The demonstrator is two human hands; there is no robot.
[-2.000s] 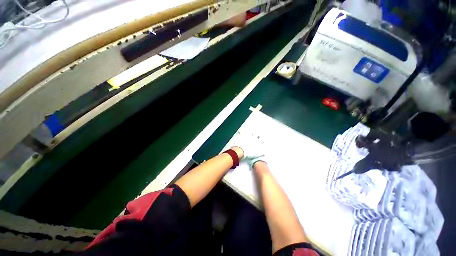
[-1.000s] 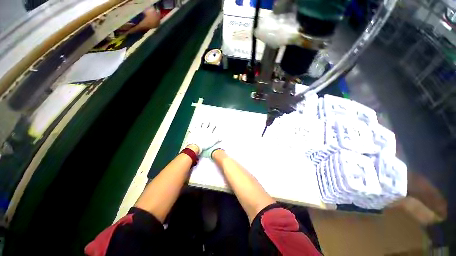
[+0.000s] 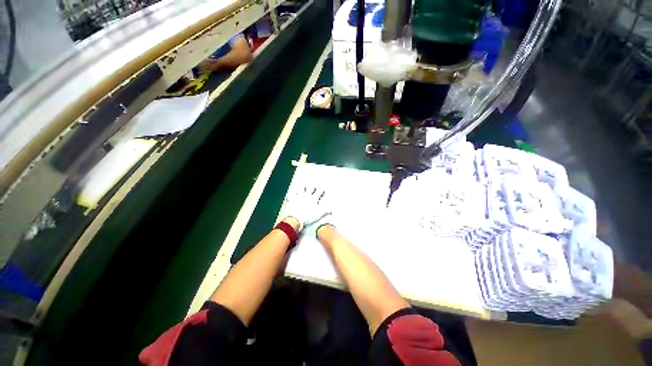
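My left hand (image 3: 293,221), with a dark red band at the wrist, and my right hand (image 3: 319,220), in a pale glove with a green cuff, are close together on the white work board (image 3: 372,243), near its left edge. The gloves blend into the bright white, so the fingers and anything in them cannot be told. Small dark marks or parts (image 3: 312,193) show on white just beyond the hands. The auto-feed screwdriver (image 3: 402,161) hangs over the board to the right of my hands, its thin tip pointing down, held by no hand.
Stacks of white socket covers (image 3: 532,261) stand on the right. A white box machine (image 3: 348,64) and a tape roll (image 3: 322,97) are at the back. The dark green conveyor (image 3: 164,207) runs along the left. A person's arm (image 3: 236,55) shows beyond it. A cardboard box (image 3: 543,347) is low right.
The view has swung right, bringing the hanging screwdriver into the middle, then shifted slightly. My hands stay together at the board's left part.
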